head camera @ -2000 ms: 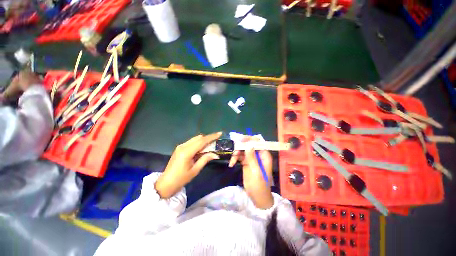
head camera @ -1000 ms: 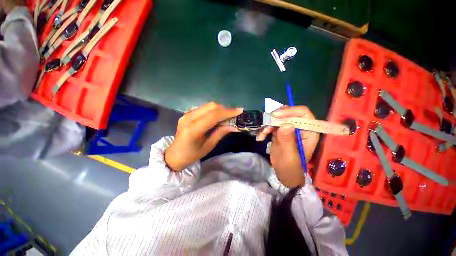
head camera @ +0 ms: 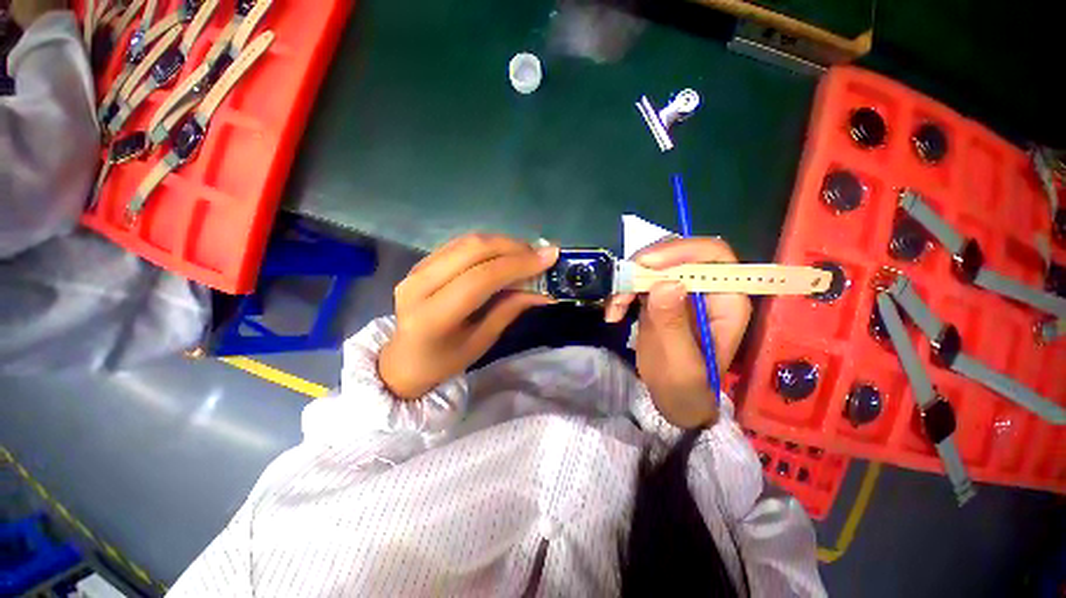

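Observation:
A watch head [head camera: 581, 276] with a dark glossy face is held between both hands above the bench's near edge. My left hand [head camera: 458, 306] pinches its left side and hides most of the strap there. My right hand [head camera: 690, 333] holds the beige strap [head camera: 748, 279] close to the case; its holed end sticks out to the right, over the edge of the red tray. A thin blue stick [head camera: 683, 210] is parked between my right fingers, pointing up and away. A white piece of paper or cloth [head camera: 644, 234] shows behind my right hand.
A red tray [head camera: 807, 234] on the right holds round dark parts and strapped watches. A small-pocket red tray [head camera: 818, 479] sits below it. Another red tray [head camera: 251, 140] with watches is at left, beside a person's sleeve [head camera: 53, 152]. A white cap [head camera: 525, 72] and silver clip [head camera: 669, 118] lie on the bench.
The view has moved closer and tipped down since the oldest frame. Since the last one, the watch face has turned more toward the camera. Both hands keep their hold.

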